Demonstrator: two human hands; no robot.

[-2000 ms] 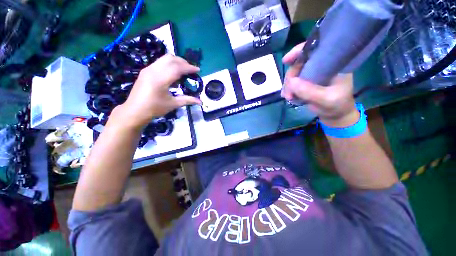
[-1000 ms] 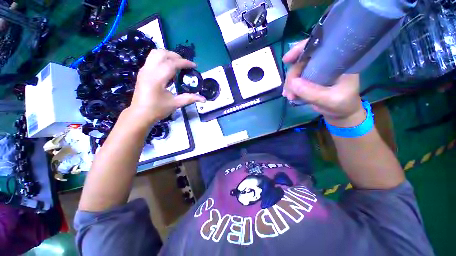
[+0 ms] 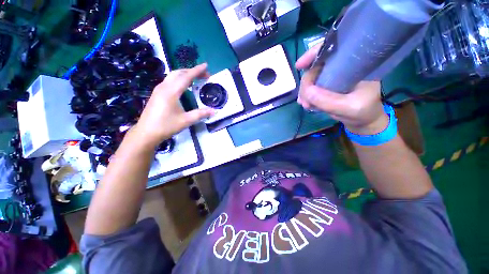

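Observation:
A round black housing (image 3: 213,96) sits at the hole of the left white block of the fixture (image 3: 231,121). My left hand (image 3: 174,101) is beside that block, thumb and fingers spread apart, with nothing seen between them. The right white block (image 3: 256,88) has an open round hole. My right hand (image 3: 343,101) is closed round the thick grey electric screwdriver (image 3: 370,45), held above the bench at right. The screwdriver's bit cannot be made out.
A heap of black housings (image 3: 110,80) lies on a white board (image 3: 177,158) at left, beside a white box (image 3: 45,118) and a pale jumbled pile (image 3: 69,174). The screw feeder (image 3: 257,24) stands behind the fixture. Clear blister trays (image 3: 456,45) are at right. Small black parts (image 3: 186,53) lie on the mat.
The black housing was between my left fingers and is now in the left block, with the fingers apart. The bench scene has shifted slightly left in view. My right hand still holds the screwdriver.

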